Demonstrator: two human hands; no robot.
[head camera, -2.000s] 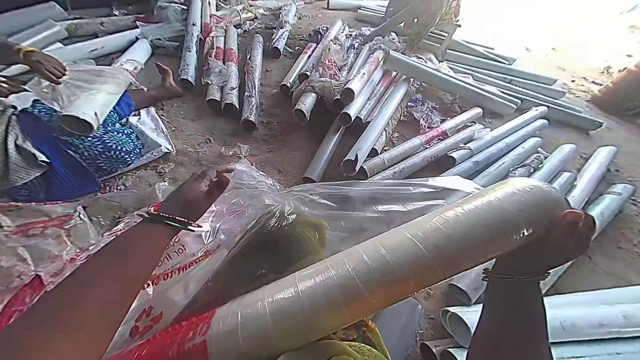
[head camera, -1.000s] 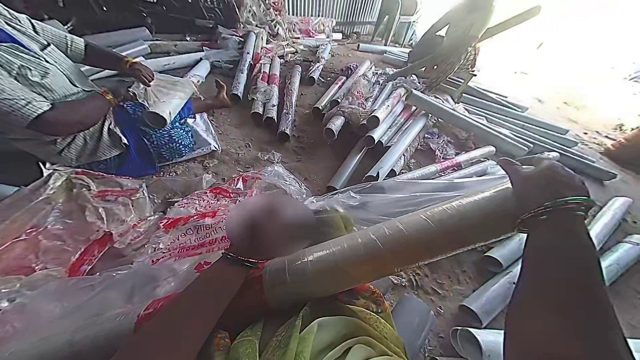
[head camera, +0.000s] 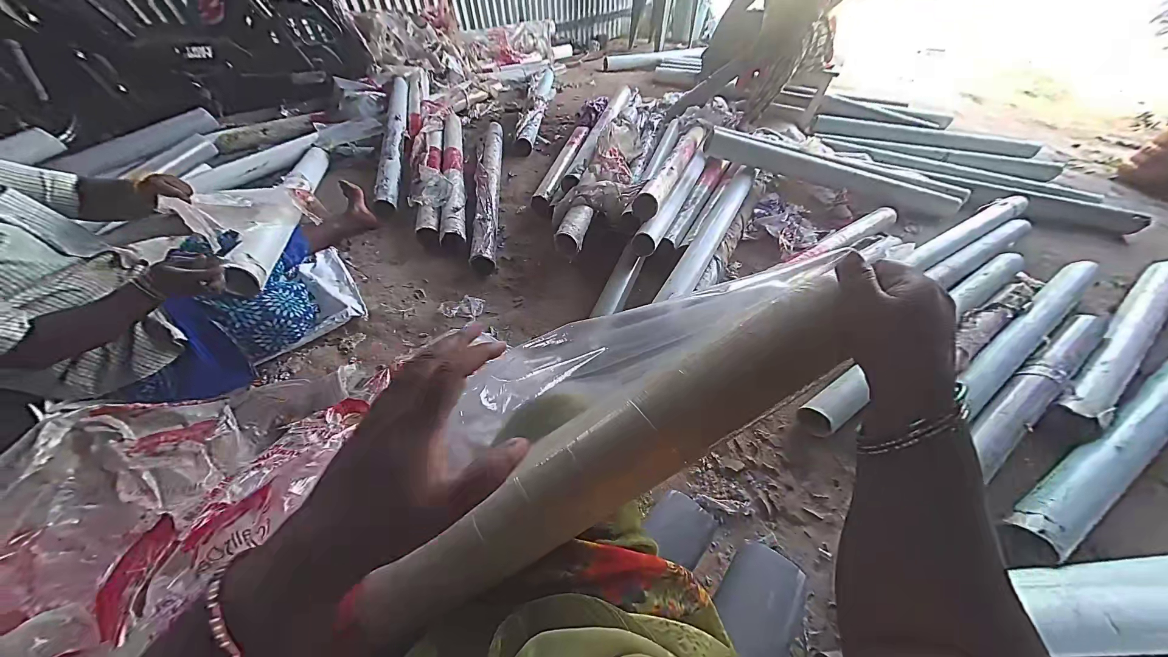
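Observation:
A long tan tube lies slanted across my lap, its far end up at the right. Clear plastic film stretches along its upper side. My right hand is closed on the tube's far end and the film's edge there. My left hand, fingers spread, lies against the film beside the tube's middle and does not grip it. Crumpled clear plastic film with red print lies at the left, partly behind my left forearm. The tube's near end is hidden in shadow.
At the left a co-worker's hands hold a pale tube with film. Several wrapped tubes lie on the dirt floor. More grey tubes lie close at my right, and long channel-like pieces behind them.
My left hand was closed by the tube one second ago; now its fingers are spread. My right hand remains at the tube's far end. The co-worker's tube is still held at the left.

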